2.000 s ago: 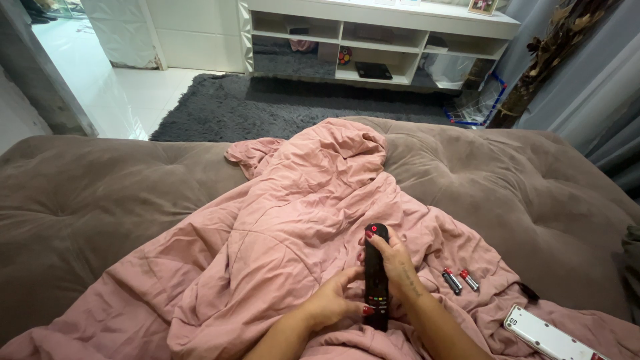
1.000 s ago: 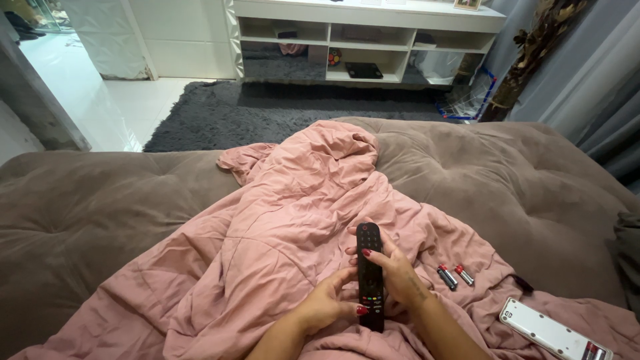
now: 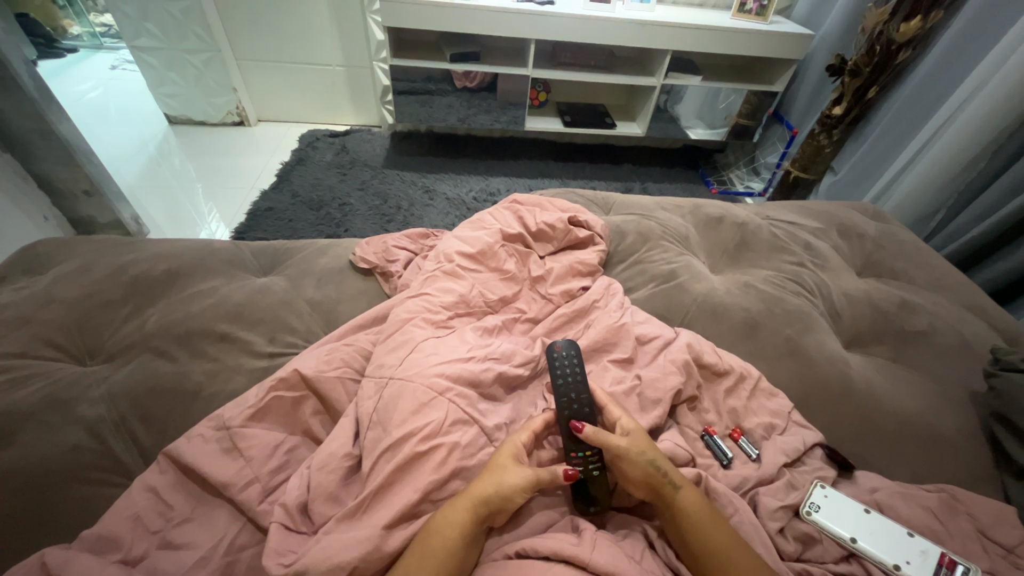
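A black remote control (image 3: 570, 384) with its buttons facing up is held between both hands, over a pink blanket (image 3: 448, 360). My left hand (image 3: 516, 472) grips its lower left side, the thumb on the lower buttons. My right hand (image 3: 620, 444) holds its right side, with the thumb across the middle of the face. The fingers beneath the remote are mostly hidden. To the right, two loose batteries, one (image 3: 717, 448) beside the other (image 3: 745, 445), lie on the blanket. A white device (image 3: 876, 528) with a battery showing at its lower end rests at the bottom right.
The blanket spreads over a brown tufted sofa (image 3: 768, 304). Beyond it are a dark shaggy rug (image 3: 336, 180) and a white TV stand (image 3: 592, 24) with shelves. Grey curtains (image 3: 944, 120) hang at the right, near a blue-framed net (image 3: 752, 192).
The right thumb has moved down from the remote's top end to the middle of its face. The left hand stays at the lower part.
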